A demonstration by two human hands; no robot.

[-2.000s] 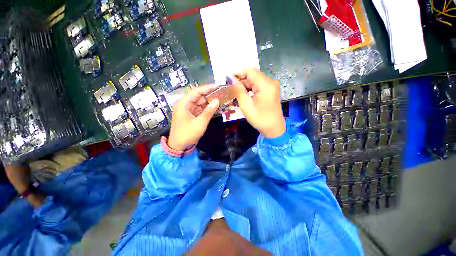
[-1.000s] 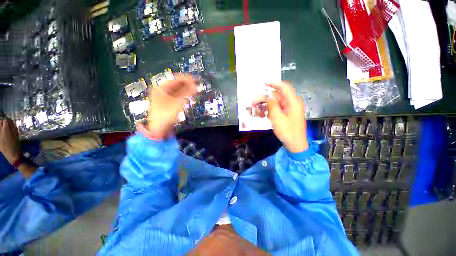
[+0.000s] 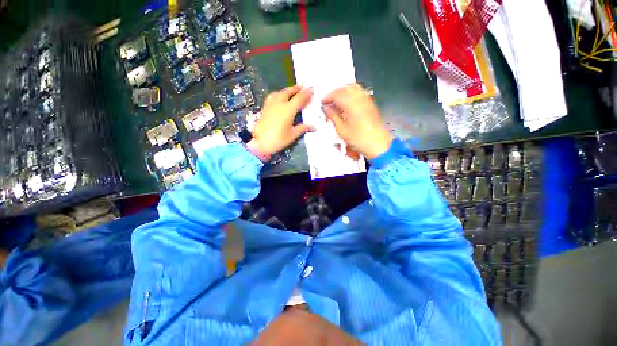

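Observation:
A long white backing strip (image 3: pixel 325 61) lies on the dark green bench in front of me. My left hand (image 3: pixel 279 123) rests at its left edge, thumb and index finger apart over the strip, with nothing seen in it. My right hand (image 3: pixel 357 120) is over the strip's right side with the fingertips drawn together; whether they hold a small piece is too blurred to tell. A small brown spot shows on the strip below the right fingers. A blister tray of circuit board modules (image 3: pixel 197 116) lies left of the strip.
Stacked blister trays (image 3: pixel 40 128) stand at far left. Tweezers (image 3: pixel 417 42), red label strips (image 3: pixel 460 51), a clear plastic bag (image 3: pixel 475 118) and white liners (image 3: pixel 531 64) lie at right. A lower tray (image 3: pixel 497 203) sits below the bench edge. A person's blue sleeve (image 3: pixel 40 280) shows lower left.
My left hand has moved right, from over the module tray to the strip. My right hand has stayed over the strip and its fingers have closed together. The view has shifted slightly.

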